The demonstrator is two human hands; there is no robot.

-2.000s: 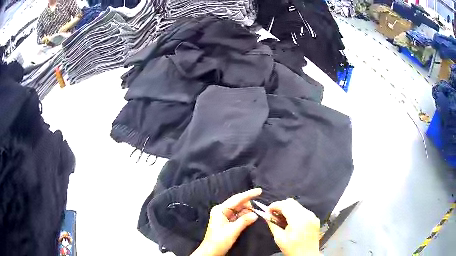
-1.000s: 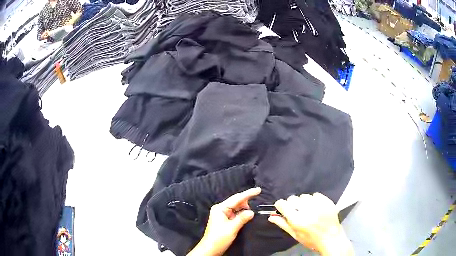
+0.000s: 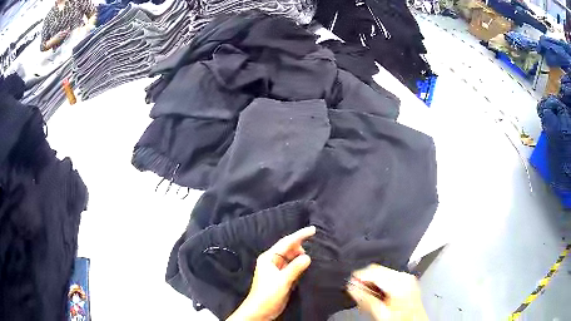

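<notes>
Black trousers or shorts [image 3: 375,169] lie spread at the table's near edge, with the gathered elastic waistband [image 3: 250,219] at the near end. My left hand [image 3: 275,273] pinches a fold of the cloth between thumb and fingers, beside the waistband. My right hand [image 3: 385,294] is blurred, a little to the right over the garment. It holds the thread snips [image 3: 368,286], mostly hidden in the fingers; the blades are too blurred to tell open or closed.
A pile of black garments [image 3: 188,91] lies ahead on the white table [image 3: 106,188]. A black heap [image 3: 37,207] stands at left, near a blue phone or case [image 3: 79,291]. Folded grey-black stacks [image 3: 119,50] and a person [image 3: 66,22] are at the far left.
My right hand with the snips has moved away from my left fingers, down and toward the near edge. My left hand keeps its pinch on the cloth. The whole view has shifted slightly.
</notes>
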